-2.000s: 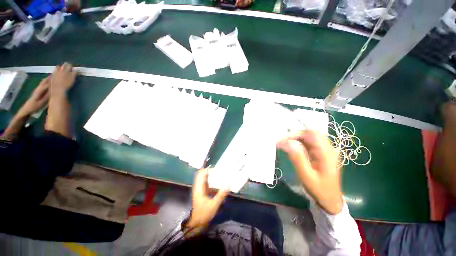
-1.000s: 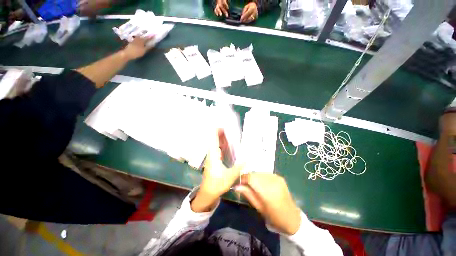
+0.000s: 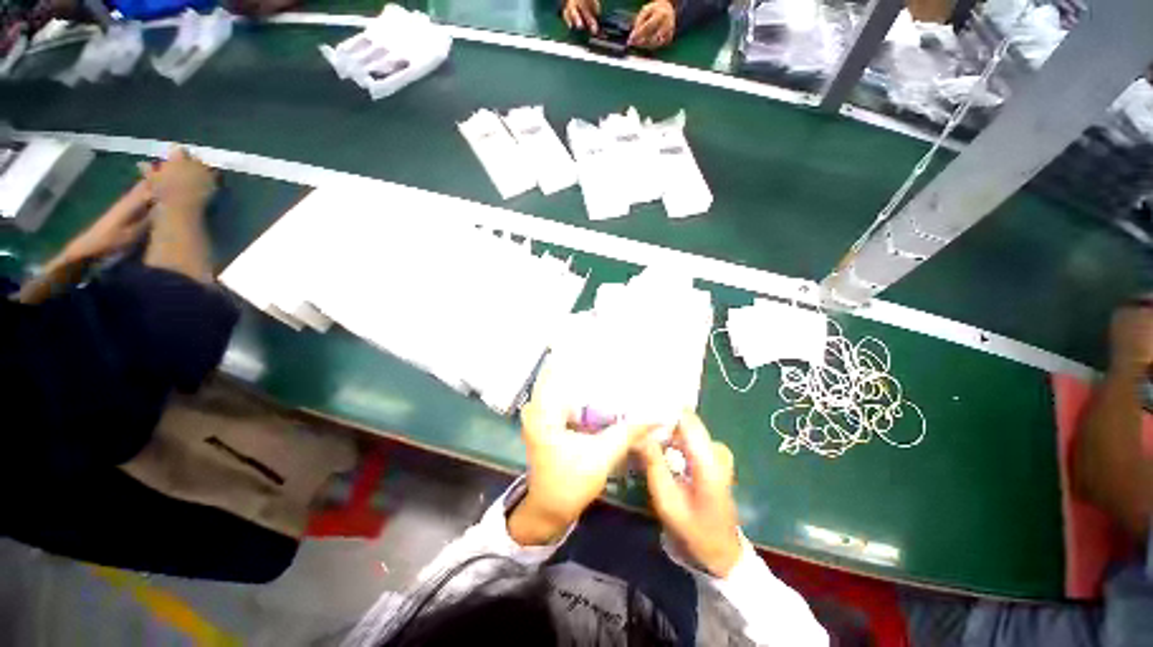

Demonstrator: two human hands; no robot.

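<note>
My left hand [image 3: 565, 458] holds a white carton [image 3: 592, 360] near the bench's front edge; a small purple mark shows by the thumb. My right hand [image 3: 693, 480] is at the carton's near end, with a small white piece [image 3: 675, 460] between its fingers. The carton overlaps a white stack [image 3: 677, 335] behind it, and their edges are hard to tell apart. A row of white cartons [image 3: 405, 284] with raised flaps lies to the left. Small white pieces [image 3: 775, 331] with tangled white cords [image 3: 845, 398] lie to the right.
Loose cartons [image 3: 632, 164] lie on the green conveyor beyond the white strip [image 3: 746, 272]. A slanting grey post [image 3: 974, 164] stands at right. A co-worker's hands [image 3: 171, 202] are at left, another person's hands [image 3: 622, 25] opposite, and an arm [image 3: 1119, 417] at far right.
The carton in my left hand has gone from upright and blurred to lying over the white stack. My right hand has shifted slightly right. The co-worker's arm at left has drawn back from the conveyor.
</note>
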